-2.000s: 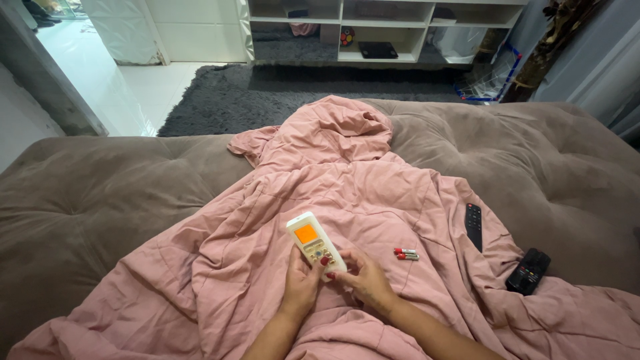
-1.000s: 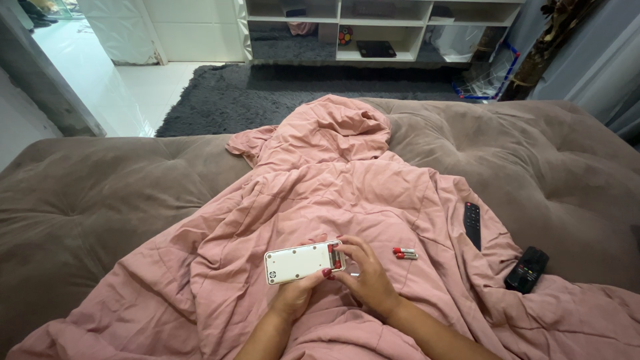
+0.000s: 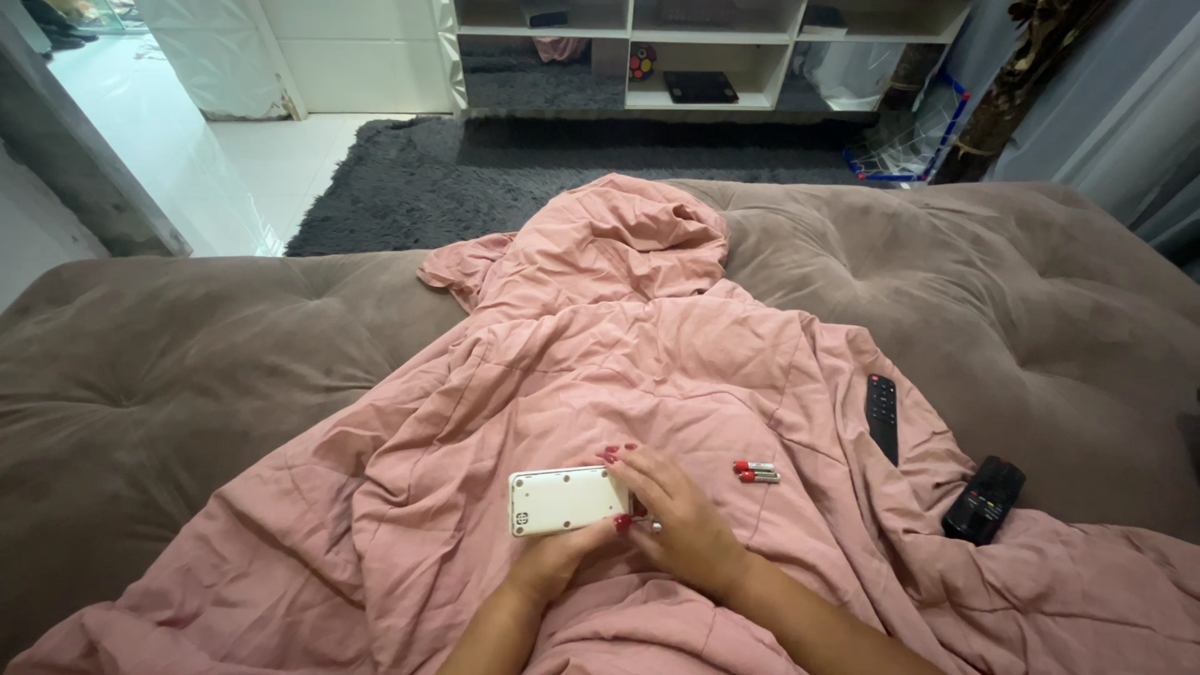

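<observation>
A white remote control (image 3: 565, 503) lies back side up above my lap, with screws visible in its back. My left hand (image 3: 567, 553) holds it from below, the thumb at its right end. Across that same end lies my right hand (image 3: 680, 520), its fingertips at the upper edge and its palm hiding the end of the remote. Something red shows between the hands; what it is cannot be told. Two red and silver batteries (image 3: 757, 472) rest side by side on the pink blanket (image 3: 656, 375), to the right of my right hand.
A slim black remote (image 3: 881, 417) and a thicker black remote (image 3: 983, 500) lie on the blanket at right. Beneath is a brown tufted sofa (image 3: 984, 300). Beyond it are a dark shaggy rug (image 3: 412, 187) and a white shelf unit (image 3: 712, 36).
Two seconds ago the white remote showed its lit orange screen; it has since been turned over. My right hand now covers the end where red showed a second ago.
</observation>
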